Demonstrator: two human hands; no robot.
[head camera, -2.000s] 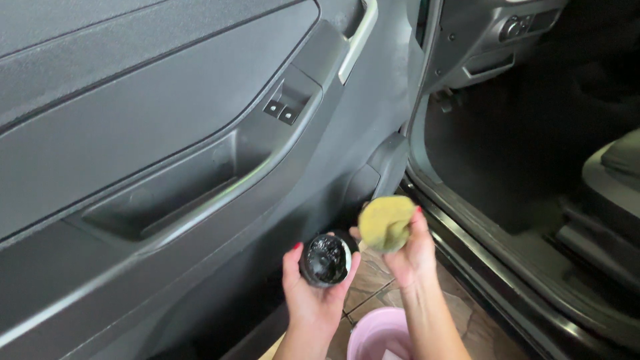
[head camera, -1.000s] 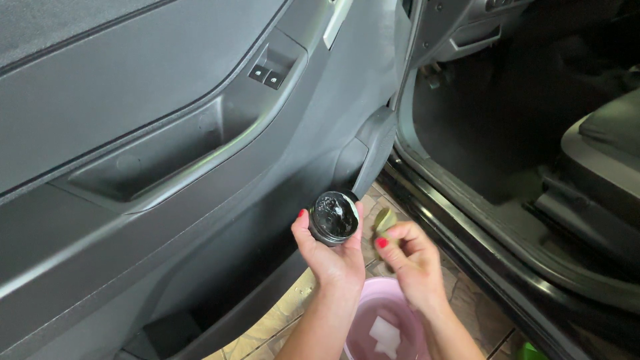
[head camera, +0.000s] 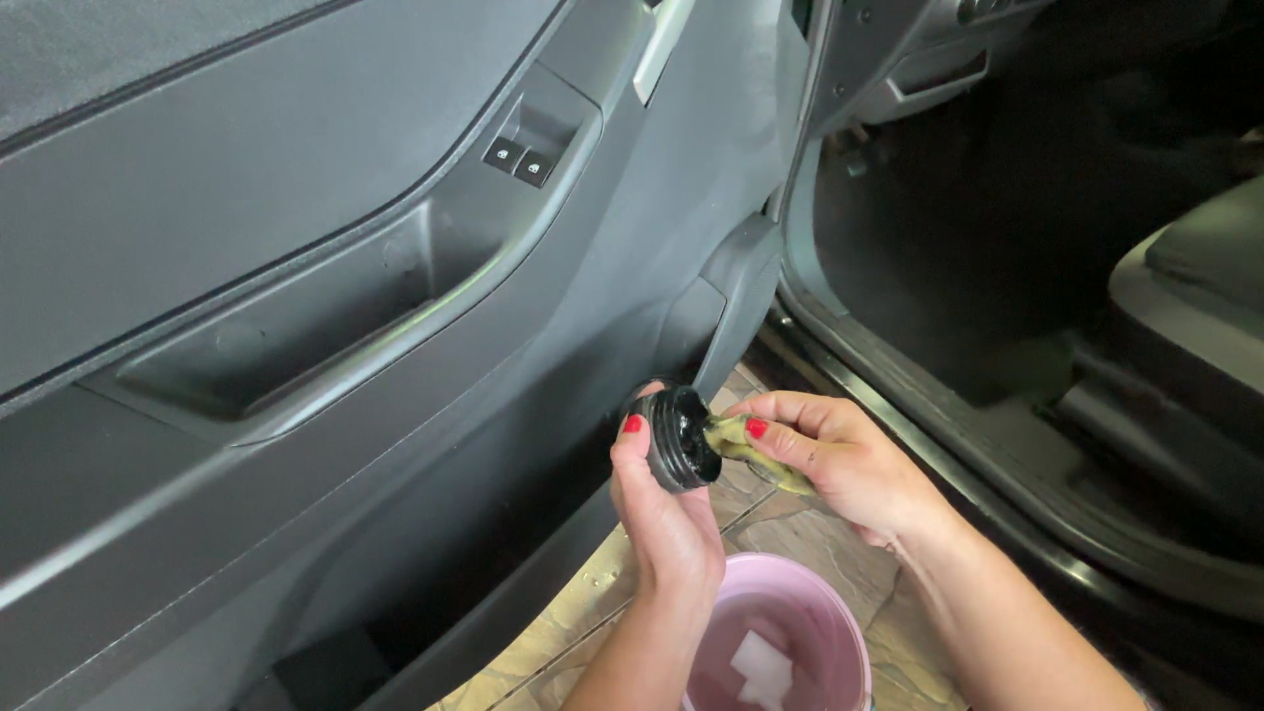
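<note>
My left hand (head camera: 667, 504) grips a black screw-top jar (head camera: 679, 439), tilted so that its open mouth faces right. Dark, glossy stuff coats the inside. My right hand (head camera: 834, 454) pinches a folded yellow-green sponge pad (head camera: 758, 452) between thumb and fingers. The pad's left end is at the jar's mouth; whether it touches the stuff inside is hidden. Both hands are in front of the lower edge of a grey car door panel (head camera: 553, 395).
Below my hands, a pink bucket (head camera: 861, 632) with white pieces inside stands on stone-look floor tiles (head camera: 820, 538). The door's armrest recess and window switches (head camera: 518, 162) are at upper left. The door sill (head camera: 948, 474) and a car seat (head camera: 1195, 286) lie to the right.
The jar has tipped from facing up to facing right. My right hand has brought the sponge pad from beside the jar to its mouth.
</note>
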